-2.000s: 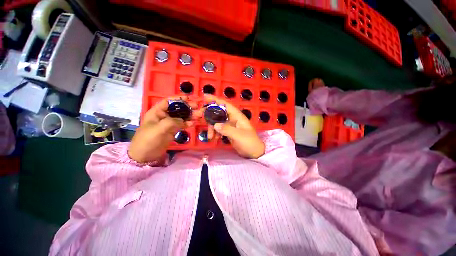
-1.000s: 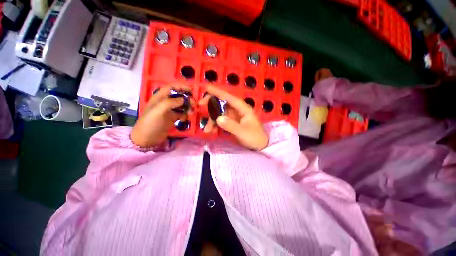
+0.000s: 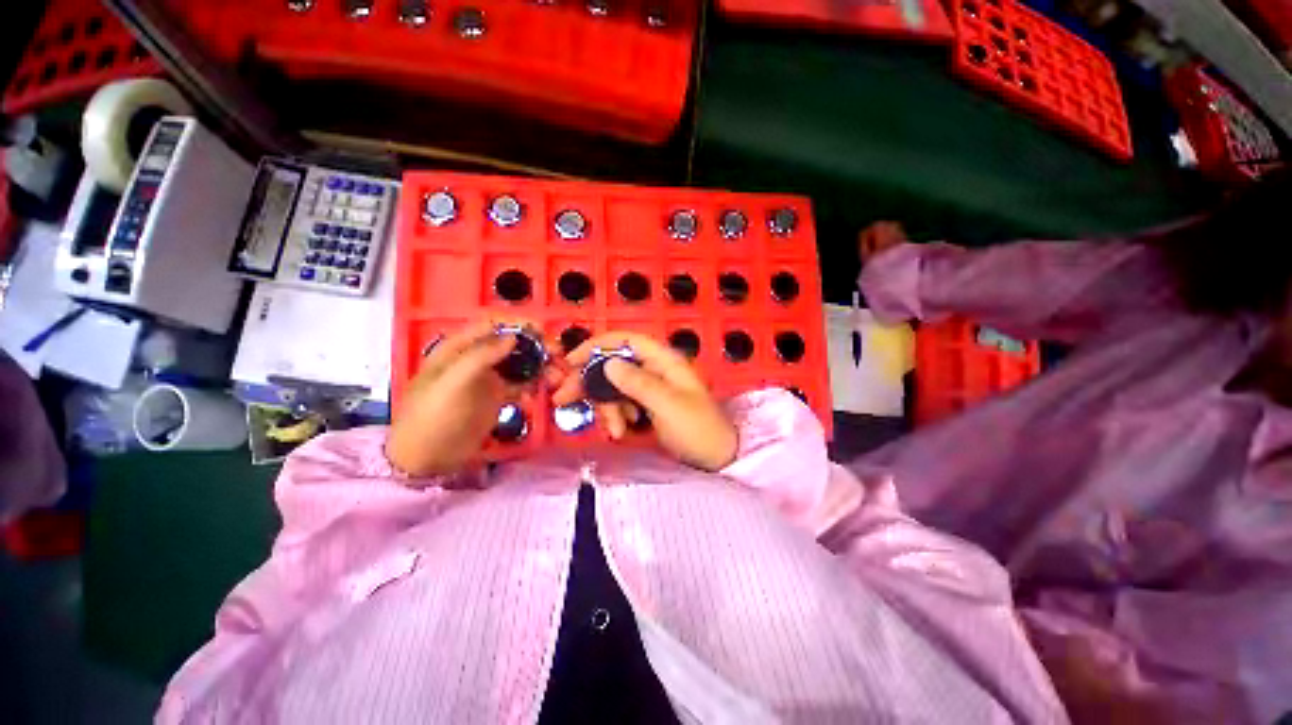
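Observation:
My left hand grips a round watch head with a metal rim and dark face, above the lower left part of the red watch tray. My right hand grips another dark watch head just to the right, with fingers over part of it. The far row of the tray holds several silvery pieces face down. The rows nearer me hold dark-faced watch heads. My hands hide some near pockets.
Left are a calculator, a white-grey box, a clipboard with paper and a white cylinder. Stacked red trays lie behind. Right are a pen on paper, a smaller red tray and a coworker's pink sleeve.
The view has shifted, so the tray sits lower and more stacked trays show behind. The watch head in my right hand is turned from nearly edge-on to more face-up. Both hands keep their pieces.

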